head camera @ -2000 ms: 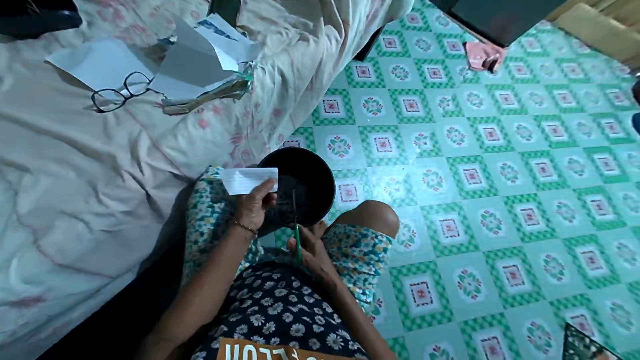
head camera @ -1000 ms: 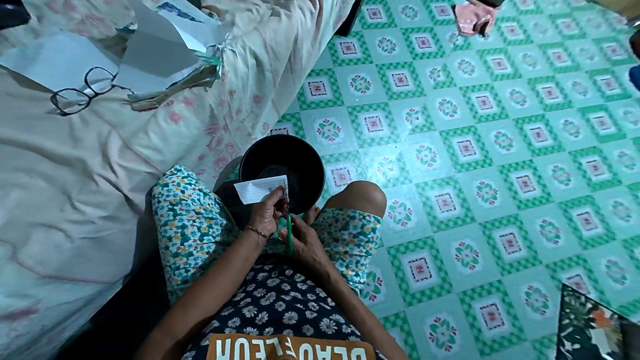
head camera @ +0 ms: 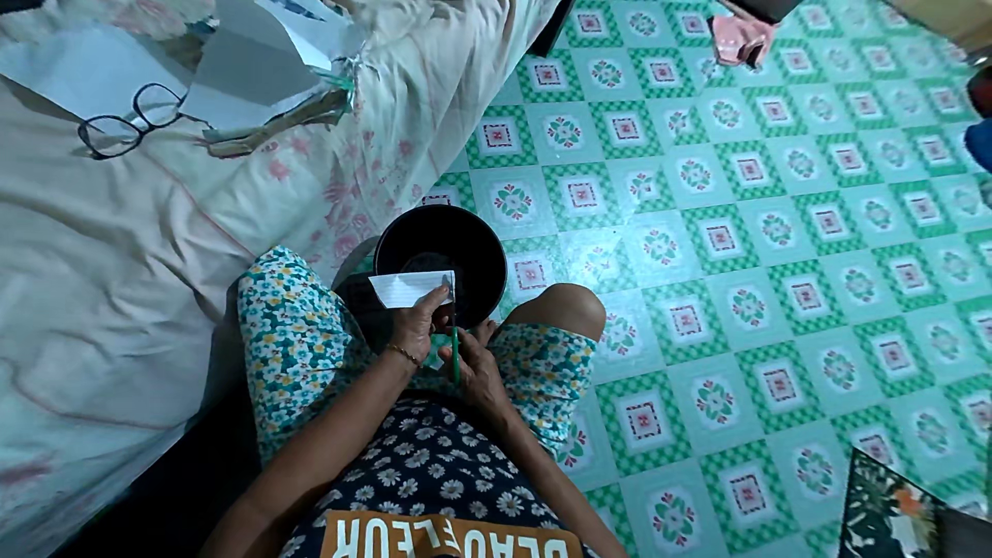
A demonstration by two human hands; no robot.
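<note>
A folded piece of white lined paper [head camera: 404, 289] is pinched in my left hand [head camera: 421, 316], thumb on top, above a round black bin [head camera: 488, 232] that stands between my knees. Green-handled scissors [head camera: 456, 356] are held in my right hand [head camera: 479, 370], just below and to the right of the left one. Their blades point away from me, along the right edge of the paper. Whether the blades are parted is too small to tell. The bottom of the bin is dark and its contents cannot be made out.
On the bed with its floral sheet [head camera: 434, 93] at my left lie eyeglasses [head camera: 128, 124], white sheets of paper [head camera: 248, 70] and a worn bundle of papers. A pink item [head camera: 740, 39] lies on the patterned floor [head camera: 690, 318]. A dark patterned object [head camera: 891, 504] is at the lower right.
The paper was tilted and farther from the scissors two seconds ago; now its right edge is at the blades. My two hands are closer together.
</note>
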